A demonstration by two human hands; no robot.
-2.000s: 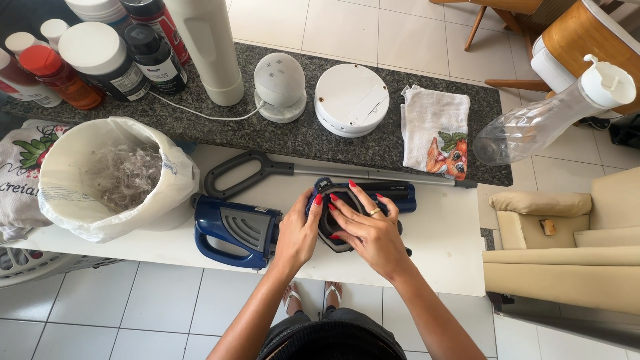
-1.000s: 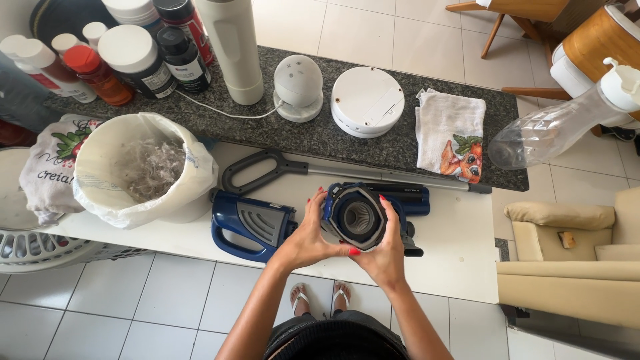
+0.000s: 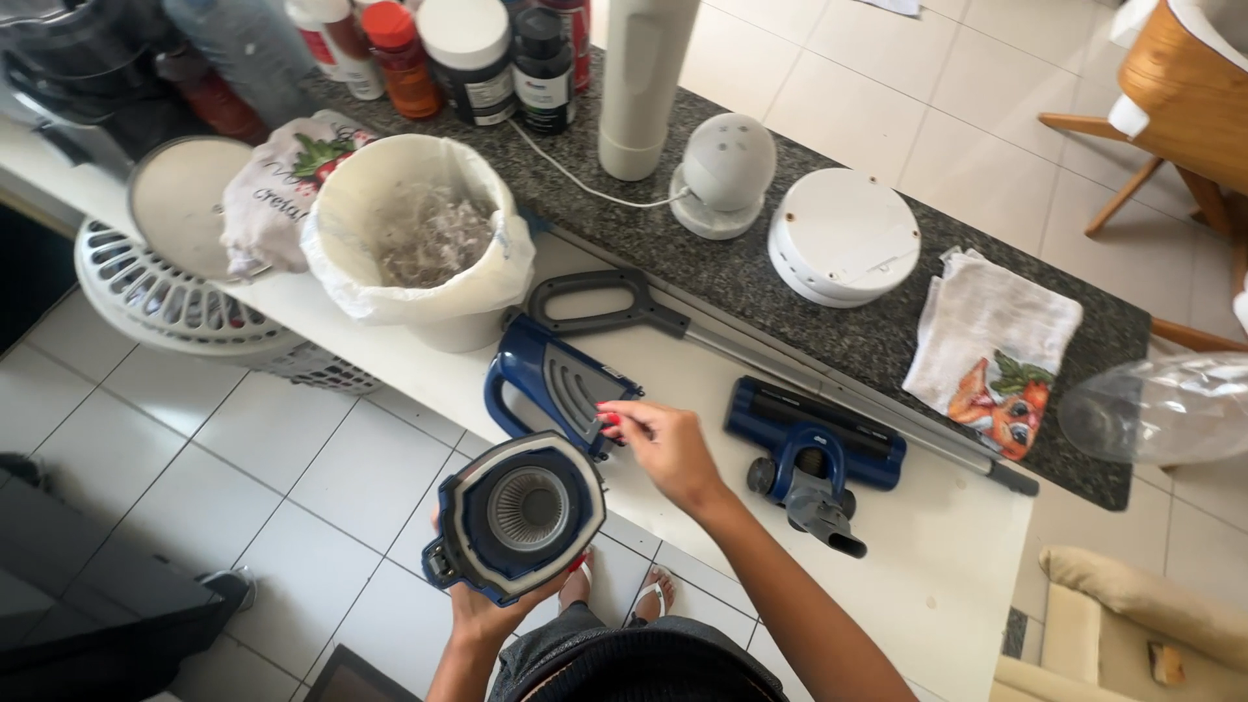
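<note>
My left hand point(image 3: 487, 614) holds a blue vacuum cleaner dust container point(image 3: 458, 517) from below, its open end up, in front of the counter edge. A round pleated filter point(image 3: 527, 507) shows inside it. My right hand point(image 3: 663, 448) is raised up and to the right of the container, thumb and fingertips pinched together; whether anything small is between them cannot be told. Beyond it lies the blue vacuum body point(image 3: 556, 380) with its handle. The blue floor head point(image 3: 819, 439) lies on the white counter to the right, near the grey tube with a loop handle point(image 3: 604, 297).
A lined white bin point(image 3: 468, 327) holding grey fluff stands at the left, beside a printed cloth point(image 3: 283, 195). On the granite ledge point(image 3: 848, 351) are bottles, a white smart speaker point(image 3: 726, 171), a round white device point(image 3: 843, 234) and another cloth point(image 3: 994, 351). A laundry basket point(image 3: 175, 302) stands below.
The dust container has moved left in my left hand, off the spot before the floor head. My right hand has let go of it. The view has shifted left.
</note>
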